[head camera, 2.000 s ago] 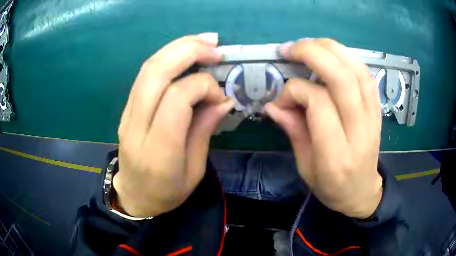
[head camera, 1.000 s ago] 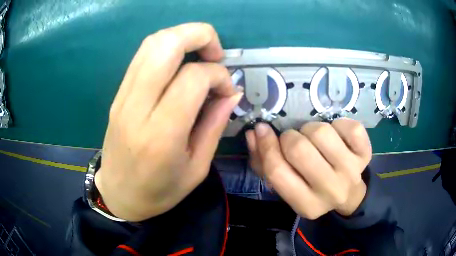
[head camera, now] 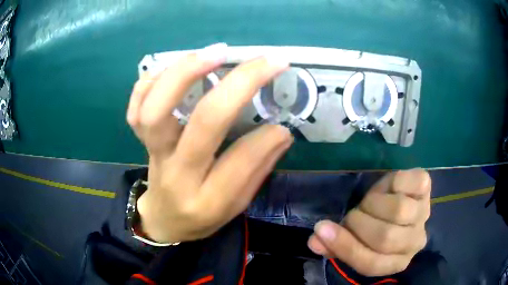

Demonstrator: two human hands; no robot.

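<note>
A silver-grey three-hole metal plate [head camera: 328, 129] lies on the green mat, its straight raised rim at the far side. My left hand [head camera: 195, 133] grips it, fingers over the left circle and across to the far rim, thumb at the bottom of the middle circle. Grey tongues reach into the circles; the middle one [head camera: 285, 92] and right one [head camera: 374, 92] show clearly. Small shiny fittings [head camera: 367, 126] sit at the bottom of the right circle. My right hand [head camera: 379, 225] is off the plate, over the near bench edge, fingers curled; whether it holds anything is hidden.
The green bench mat [head camera: 83, 106] lies under the plate. Silver metal parts [head camera: 5, 89] stand at the far left edge, partly cut off. Below the bench edge are a grey floor with a yellow line [head camera: 55, 181] and the wearer's dark clothing.
The plate has shifted left. My left fingers have spread over it to the far rim. My right hand has left the middle circle's lower edge and drawn back towards the wearer.
</note>
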